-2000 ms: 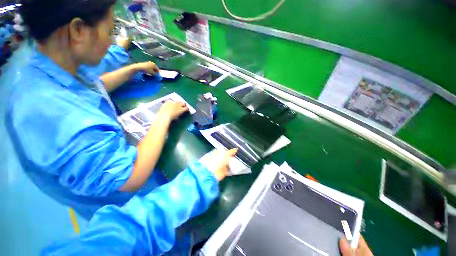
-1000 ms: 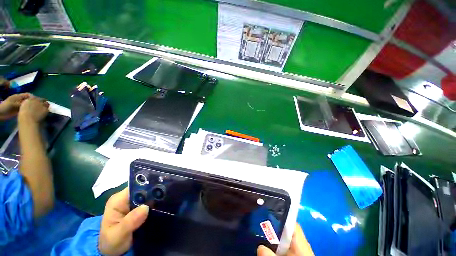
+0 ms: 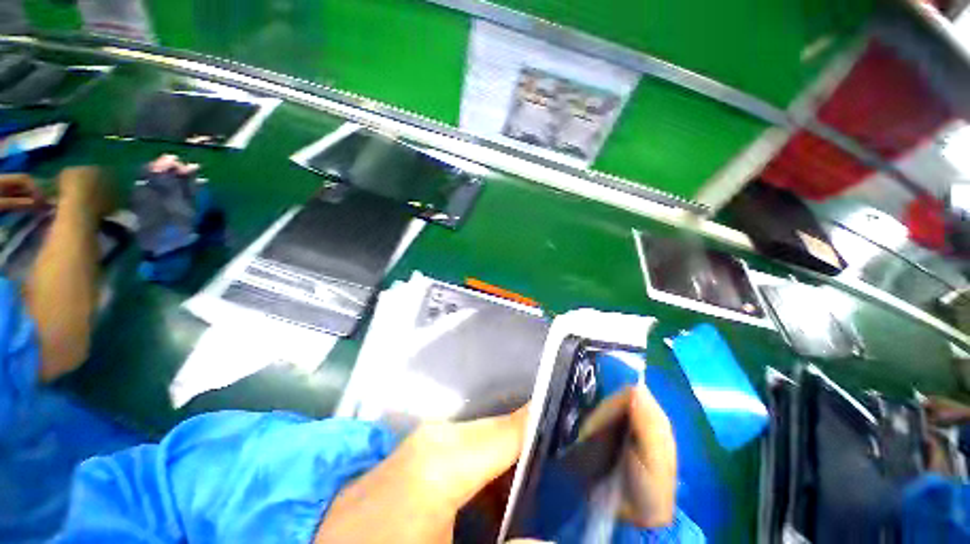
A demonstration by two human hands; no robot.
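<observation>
A dark glossy tablet cover [image 3: 564, 457] with a camera module at its top is held up steeply tilted, so it looks narrow. A white sheet [image 3: 545, 388] lies behind it. My left hand [image 3: 452, 462] grips its left side, with the fingertips hidden behind it. My right hand [image 3: 651, 457] is blurred and holds its right edge, with fingers over the glossy face. A grey cover [image 3: 489, 356] with a camera module lies beyond on white sheets.
An orange stick [image 3: 500, 292] lies behind the grey cover. A light-blue packet [image 3: 718, 388] and upright dark covers [image 3: 867, 468] are at right. Film-covered panels [image 3: 319, 255] lie left of centre. A coworker's arm [image 3: 64, 282] is at left, and a blue sleeve [image 3: 936, 512] at the right edge.
The cover has turned from facing me broadly to a steep, narrow tilt and moved right. My left forearm now reaches across the front. My right hand has risen along the cover's right edge.
</observation>
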